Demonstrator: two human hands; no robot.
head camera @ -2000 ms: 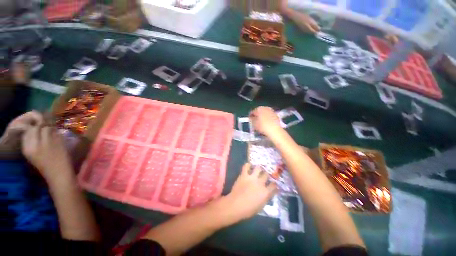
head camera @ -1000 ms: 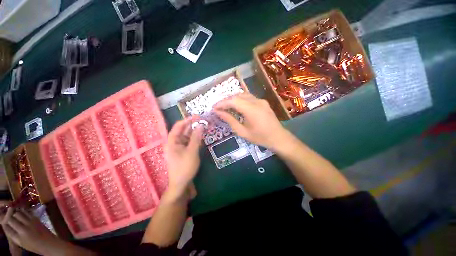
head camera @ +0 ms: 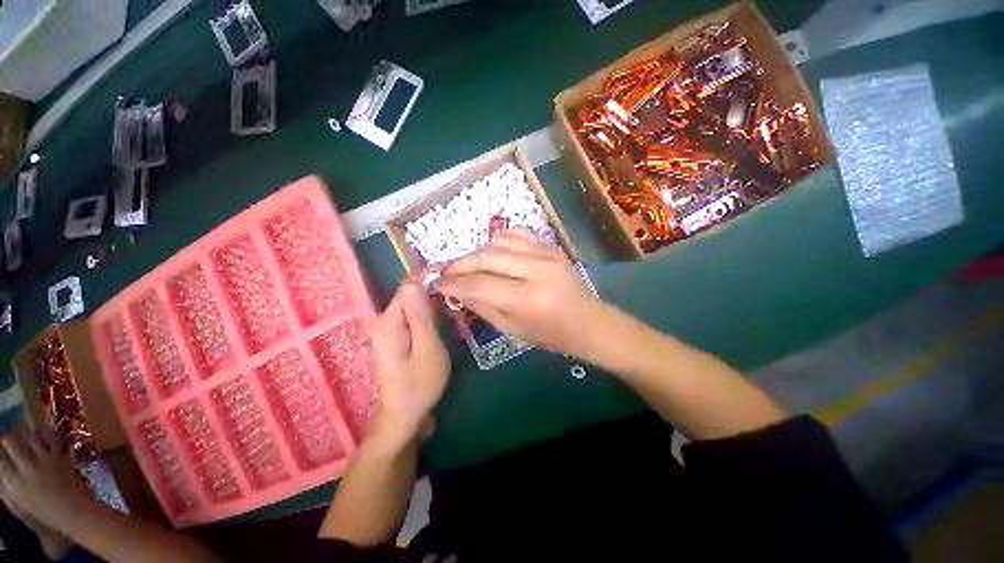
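My left hand (head camera: 410,346) and my right hand (head camera: 526,295) meet at the near edge of a small cardboard box heaped with white rings (head camera: 468,209). Their fingertips pinch a small white ring (head camera: 430,279) between them. A windowed frame (head camera: 502,351) lies on the green bench under and beside my right hand, partly hidden by it. A loose white ring (head camera: 578,372) lies to its right, near the bench's front.
A pink compartment tray (head camera: 259,348) lies left. A box of copper-orange flex parts (head camera: 691,132) and a pale sheet (head camera: 894,159) are right. Windowed frames (head camera: 385,105) lie on the conveyor. Another person's hand (head camera: 39,478) is at lower left, by another flex box (head camera: 94,385).
My fingertips have come together on the small ring. My right hand has moved slightly down and left, covering more of the windowed frame. Frames on the conveyor have shifted left.
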